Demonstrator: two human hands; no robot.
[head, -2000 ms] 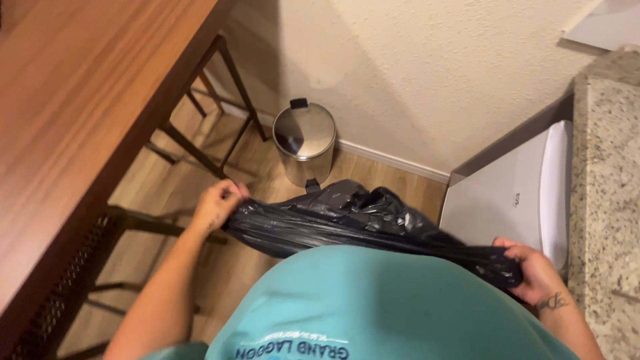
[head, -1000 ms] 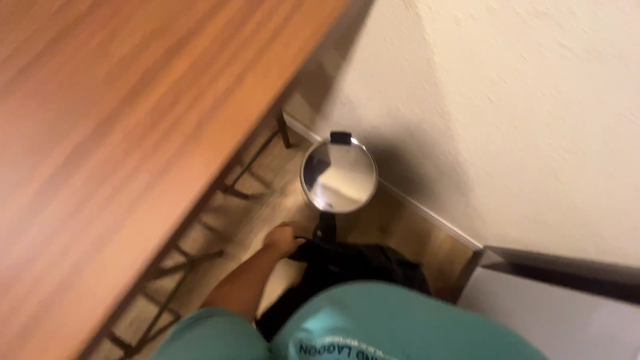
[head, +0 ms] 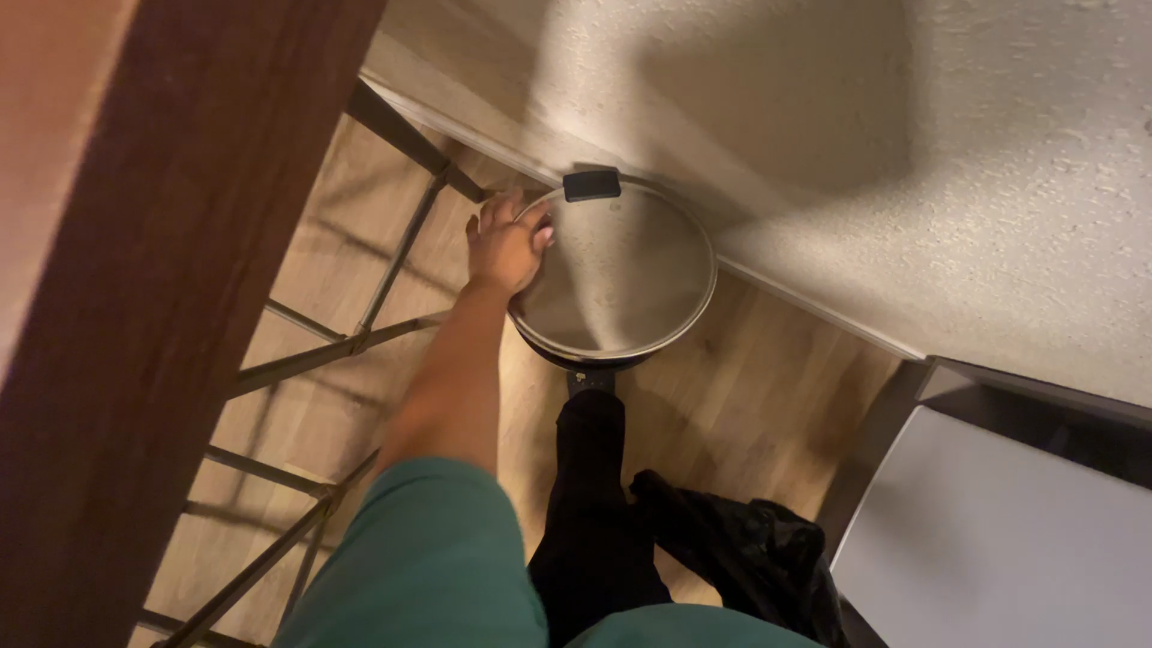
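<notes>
My left hand [head: 508, 241] rests at the left rim of the round metal lid [head: 630, 270] of a pedal trash can, fingers bent over the edge. The lid lies closed, with a black hinge piece [head: 591, 185] at its wall side. My foot, in dark clothing, is at the black pedal [head: 590, 383] on the near side of the can. A black plastic trash bag [head: 756, 549] hangs bunched at the lower right. My right hand is out of view, so its hold on the bag is hidden.
A wooden tabletop [head: 162, 225] fills the upper left, with metal stool legs [head: 405, 243] below it. The textured wall [head: 1017, 198] and its baseboard run behind the can. A small white-topped appliance [head: 999, 540] stands at the lower right.
Two seconds ago both hands held the black bag stretched out. My left hand has let go of it and moved to the can's lid. The view has moved down closer to the can.
</notes>
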